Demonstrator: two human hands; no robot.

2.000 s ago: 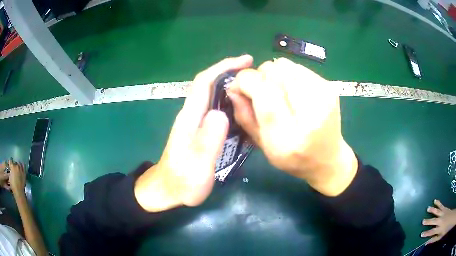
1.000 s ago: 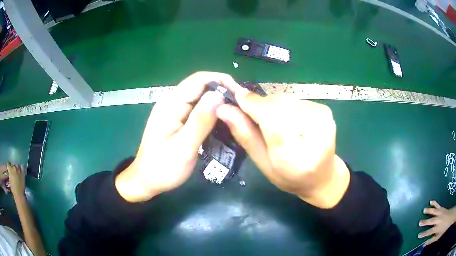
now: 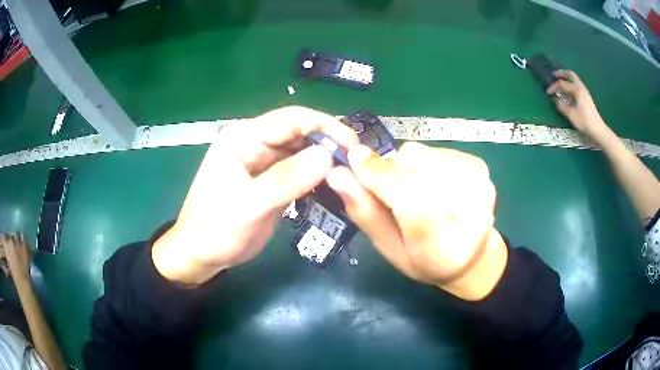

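Observation:
My left hand [image 3: 246, 188] and my right hand [image 3: 420, 209] meet at the centre. Their fingertips pinch a small dark part with a pale spot [image 3: 330, 147] between them; its exact kind I cannot tell. Below my hands a black phone housing [image 3: 318, 235] with a white keypad area lies on the green surface, its upper part hidden by my fingers. Another dark housing [image 3: 370, 131] lies behind my fingers across the whitish strip, partly hidden.
A phone housing [image 3: 337, 69] and a white speck [image 3: 292, 90] lie beyond the strip [image 3: 463, 130]. Another person's hand [image 3: 575, 101] holds a dark phone [image 3: 544, 72] at right. A grey post [image 3: 79, 79] and a dark smartphone [image 3: 53, 211] are at left. Another hand shows at far left.
The housing and speck beyond the strip have shifted left. Another person's hand has reached onto the phone at upper right. My hands still pinch the small part, slightly lower; the housing behind them shows more.

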